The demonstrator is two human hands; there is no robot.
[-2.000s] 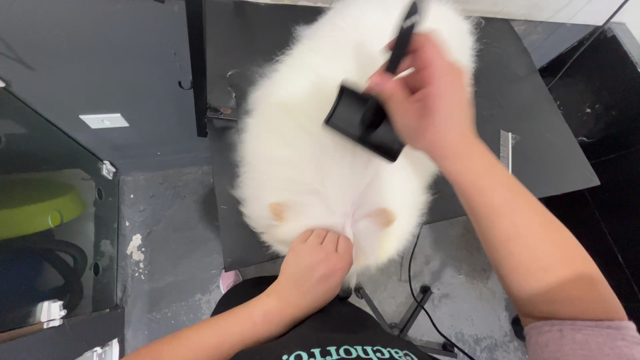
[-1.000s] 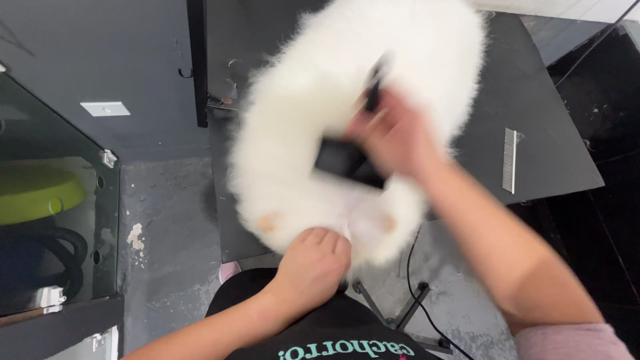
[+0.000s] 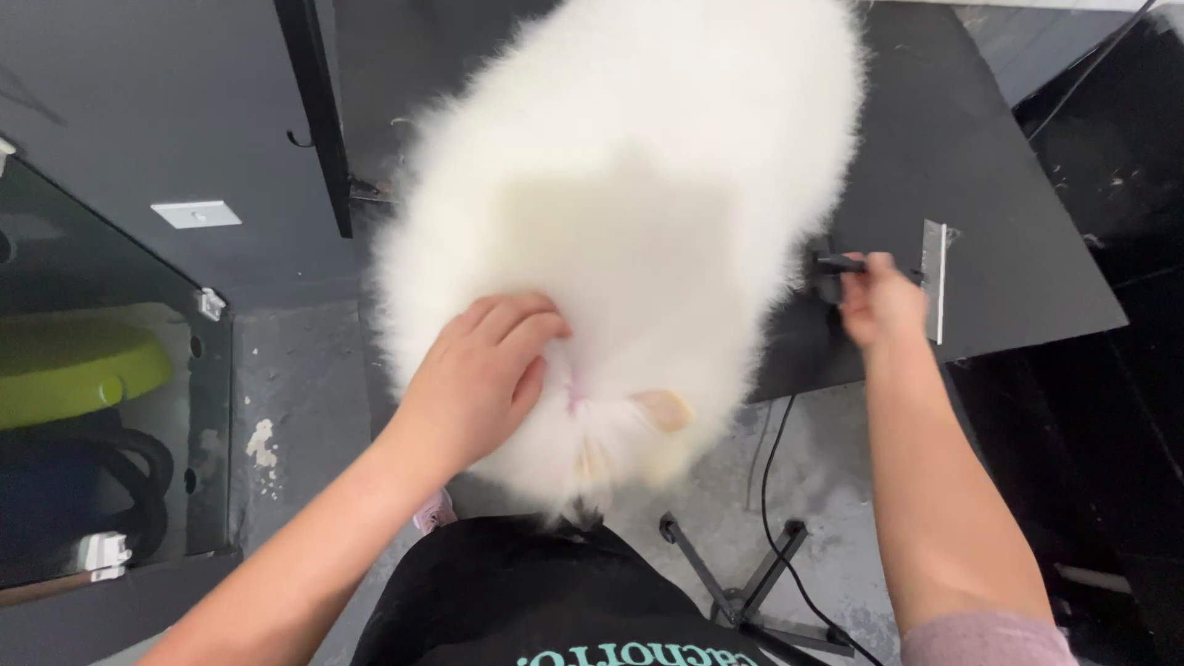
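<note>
A fluffy white dog (image 3: pixel 647 213) is on the black grooming table (image 3: pixel 980 166), its head toward me and one tan ear (image 3: pixel 663 410) showing. My left hand (image 3: pixel 490 370) rests on the fur beside its head, fingers bent into the coat. At the right of the dog, low over the table, my right hand (image 3: pixel 883 296) grips the handle of a black slicker brush (image 3: pixel 837 268); the brush head is partly hidden and blurred. Just right of that hand lies a metal grooming comb (image 3: pixel 934 282).
A black upright post (image 3: pixel 314 111) with a hook stands at the table's left. Below are a stand with black legs (image 3: pixel 731 601) and a hanging black cable (image 3: pixel 766 499). A glass-fronted enclosure (image 3: pixel 208 388) holds a green object (image 3: pixel 83 365) at far left.
My right hand has moved with the brush from the dog's back to the tabletop at the right. My left hand has shifted from the front of the head to the fur at its left.
</note>
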